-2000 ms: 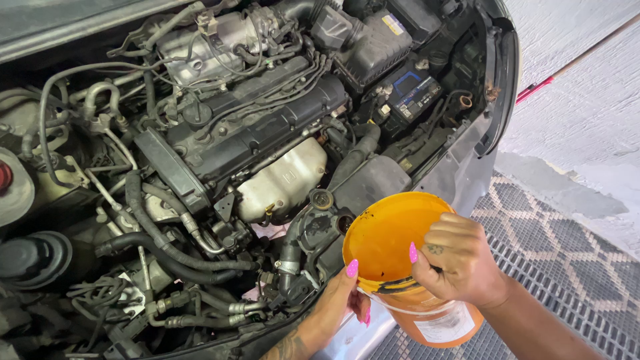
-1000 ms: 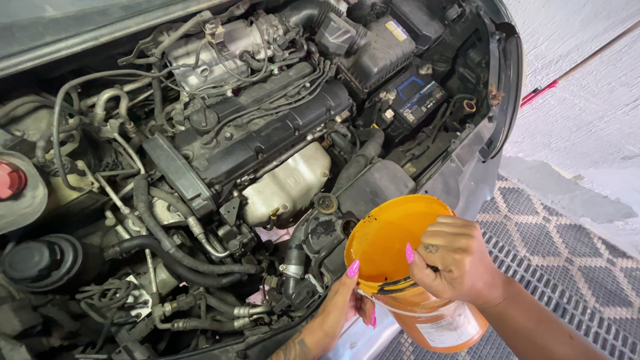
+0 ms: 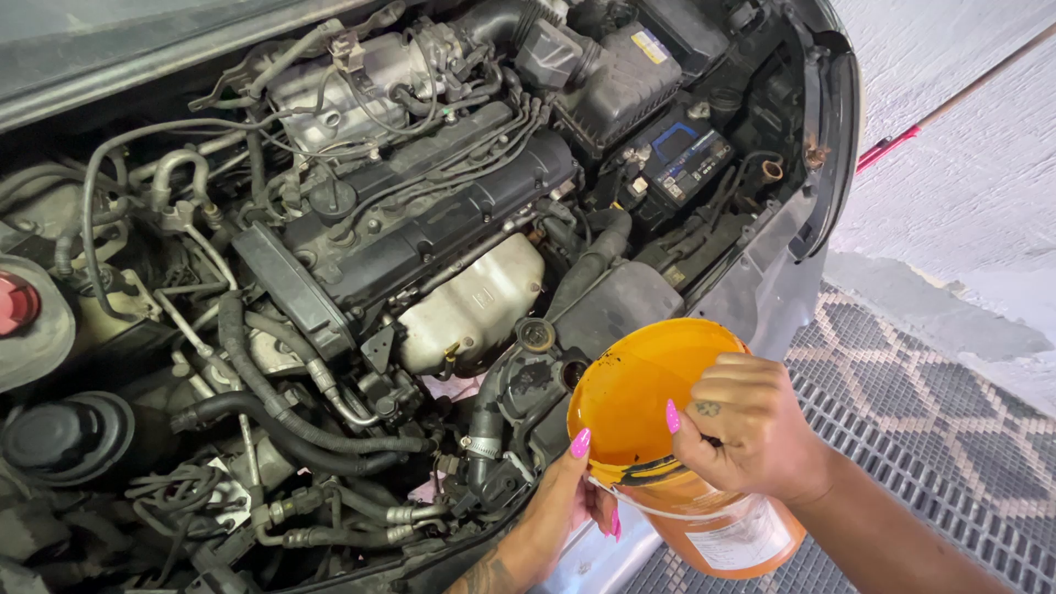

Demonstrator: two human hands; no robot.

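An orange plastic bucket (image 3: 635, 396) is tilted at the front edge of a car's engine bay, its mouth facing the radiator filler neck (image 3: 574, 374). My left hand (image 3: 569, 503) grips the bucket's near left rim, thumb on top. My right hand (image 3: 747, 421) is closed on the rim at the right. The bucket's inside has dark specks; whether liquid flows from it I cannot tell. A round metal-topped radiator cap (image 3: 535, 335) lies just left of the filler neck. A black radiator hose (image 3: 487, 417) with a metal clamp runs down beside it.
Behind stand the black engine cover (image 3: 445, 223), a metal exhaust heat shield (image 3: 474, 301), the battery (image 3: 681, 161) and the air filter box (image 3: 631, 78). At the left are a black reservoir cap (image 3: 66, 433) and a red cap (image 3: 16, 301). A patterned mat (image 3: 916, 396) covers the floor at the right.
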